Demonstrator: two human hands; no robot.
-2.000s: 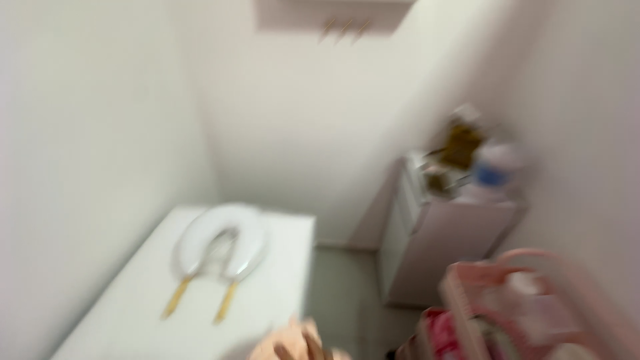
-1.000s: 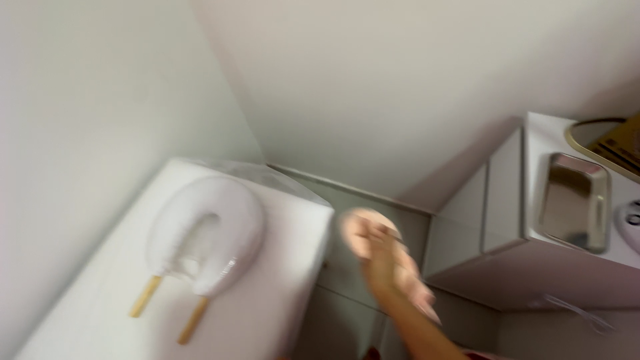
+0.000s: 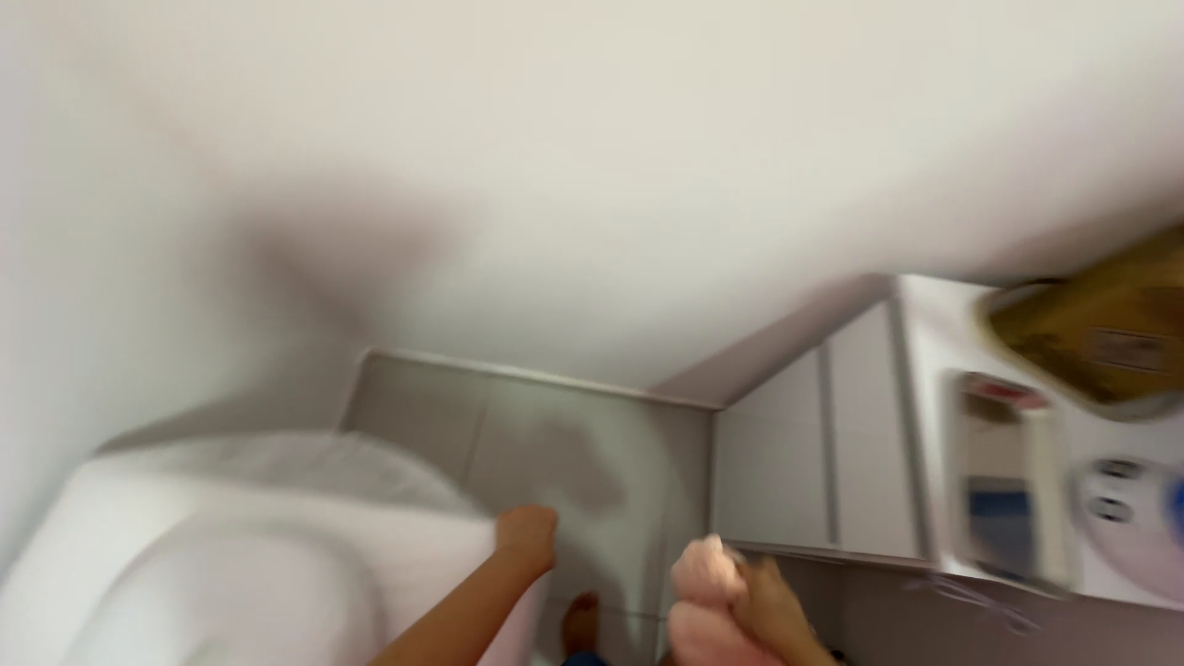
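Observation:
My left hand (image 3: pixel 527 538) is at the right corner of the white-covered table or bed (image 3: pixel 435 546), with its fingers curled at the edge; whether it grips the cover is blurred. My right hand (image 3: pixel 766 601) holds a bunched pink cloth-like item (image 3: pixel 708 592) in front of the cabinet. On the white surface at lower left lies a white ring-shaped cushion (image 3: pixel 240 564), partly cut off by the frame.
A white cabinet (image 3: pixel 786 462) stands at right. On top are a metal tray (image 3: pixel 1004 490), a golden-brown package (image 3: pixel 1110 324) and a round white object (image 3: pixel 1124 518). Grey floor tiles (image 3: pixel 555 453) and a bare foot (image 3: pixel 581 624) show between cabinet and table.
My left hand has come into view at the corner of the white surface. My right hand, with the pink item, is now nearer the cabinet. The view has shifted strongly downward.

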